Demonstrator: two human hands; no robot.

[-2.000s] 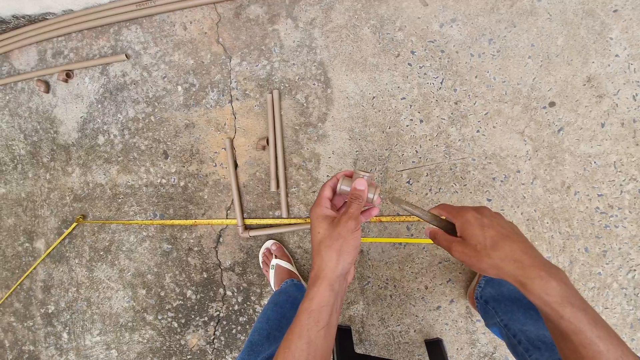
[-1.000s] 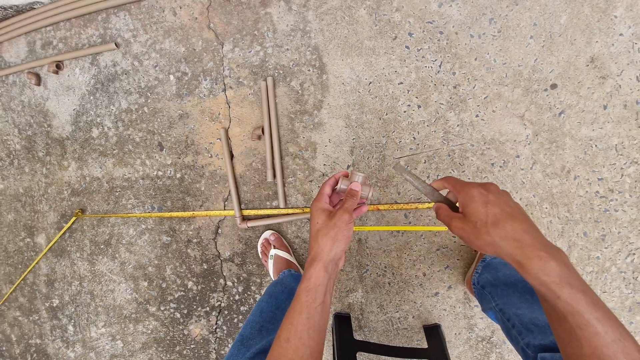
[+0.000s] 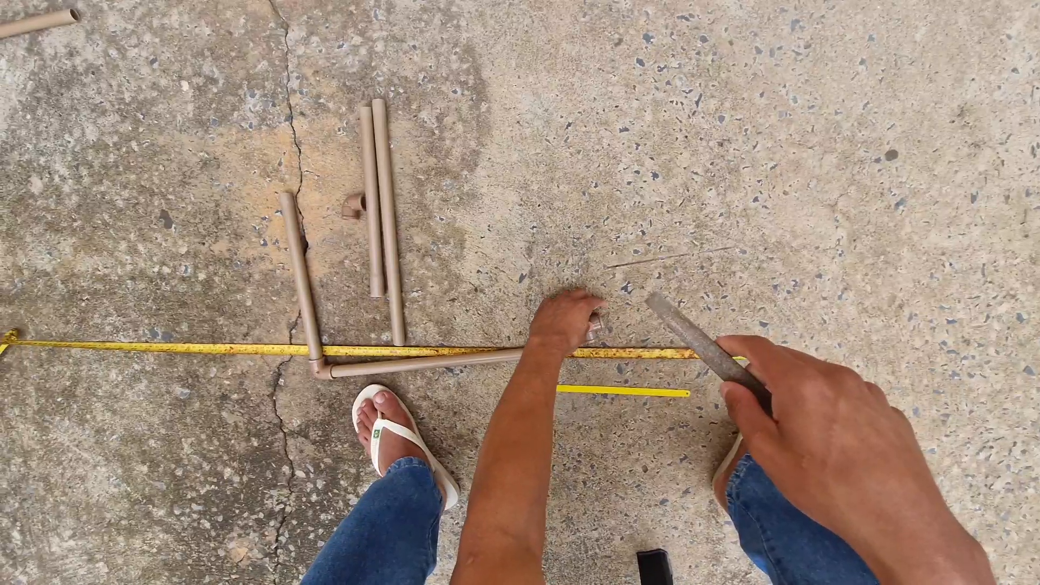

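Observation:
My left hand [image 3: 566, 321] is low over the concrete at the end of a brown plastic pipe [image 3: 426, 362], its fingers around a small pipe fitting [image 3: 597, 327] that shows only in part. That pipe meets an upright one [image 3: 299, 272] at an elbow fitting [image 3: 321, 369]. My right hand [image 3: 800, 414] grips a flat, worn metal file or blade [image 3: 695, 333], pointing up and left. A yellow folding rule or tape [image 3: 203, 348] runs along the floor, passing beside the joined pipes. A short yellow hacksaw blade [image 3: 626, 391] lies below it.
Two cut brown pipes [image 3: 390, 219] lie side by side with a loose elbow [image 3: 353, 205] at their left. Another pipe [image 3: 36, 23] is at the top left. A thin dark strip [image 3: 670, 257] lies on the concrete. My sandalled foot [image 3: 398, 431] is near the elbow joint; a black object [image 3: 654, 566] is at the bottom edge.
My left hand has gone from holding the fitting up, before my body, to low by the pipe's end. My right hand keeps hold of the flat tool.

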